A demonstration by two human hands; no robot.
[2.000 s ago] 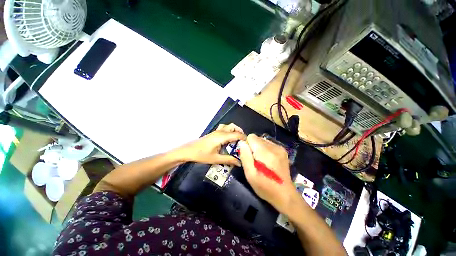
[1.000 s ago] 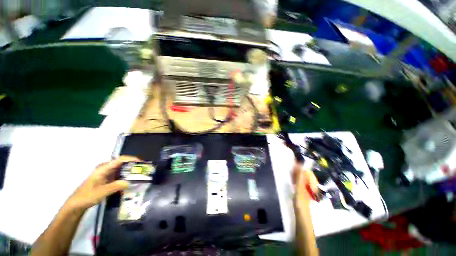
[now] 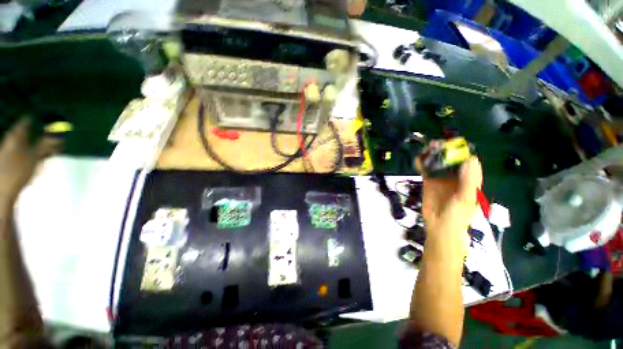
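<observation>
My right hand [image 3: 451, 194] is raised over the right white sheet and holds a black and yellow adapter [image 3: 447, 155]; a red pen-like tool [image 3: 483, 203] shows beside the hand. My left hand [image 3: 19, 160] is at the far left, blurred, with a dark adapter with a yellow part [image 3: 57, 127] at its fingers. The black test board [image 3: 198, 269] lies in front of me with a left socket strip [image 3: 160, 266] and a centre socket strip [image 3: 283, 249]. A white plug adapter [image 3: 164, 232] sits on the left strip.
Grey stacked instruments [image 3: 266, 75] stand on a wooden board [image 3: 184, 146] behind the test board. A red object [image 3: 225, 134] lies on the wood. A pile of adapters [image 3: 410, 235] lies on the right white sheet. A fan [image 3: 580, 208] stands at the right, with a person [image 3: 601, 272] beyond.
The view has turned from the left sheet to the instruments and pile. My hands have moved apart; my right hand has risen from the pile with an adapter, my left has moved to the far left.
</observation>
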